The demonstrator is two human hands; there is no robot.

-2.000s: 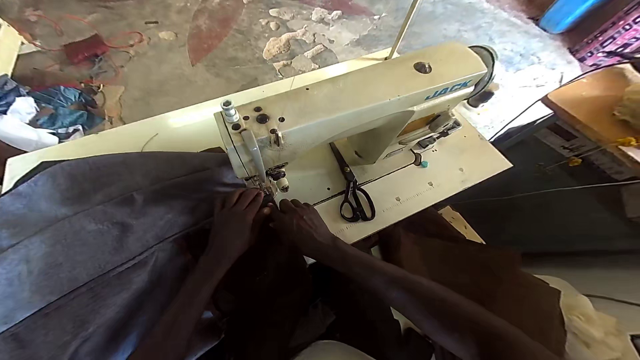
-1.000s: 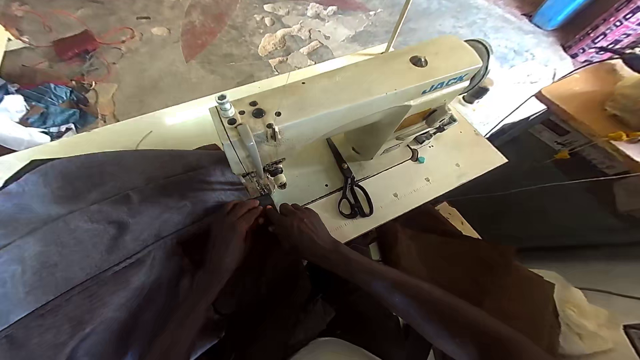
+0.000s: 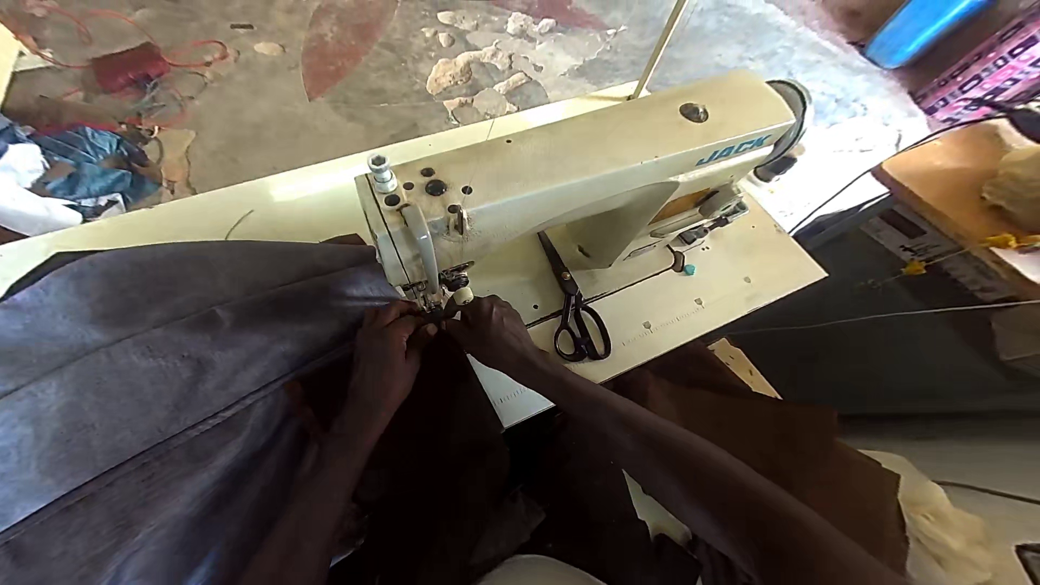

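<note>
A cream Jack sewing machine [image 3: 569,171] stands on a pale table, its needle and presser foot area [image 3: 435,296] at the left end of the arm. My left hand [image 3: 390,349] grips dark fabric just in front of the presser foot. Close beside it, my right hand [image 3: 491,329] pinches the same fabric at its right edge; the fingertips are partly hidden. Large dark grey fabric [image 3: 203,325] spreads over the table at left and hangs toward my lap. Black-handled fabric scissors [image 3: 573,305] lie on the machine bed, right of my right hand.
A small teal object [image 3: 689,270] sits on the machine bed. A thread runs down to the machine top near a thin upright rod [image 3: 656,49]. Brown cloth [image 3: 756,455] hangs at lower right. Fabric scraps [image 3: 89,166] lie at the far left, and a wooden surface [image 3: 942,179] stands at right.
Both hands stay close to the presser foot. Against one second ago, my right hand's fingers have shifted up beside the foot and are more bent.
</note>
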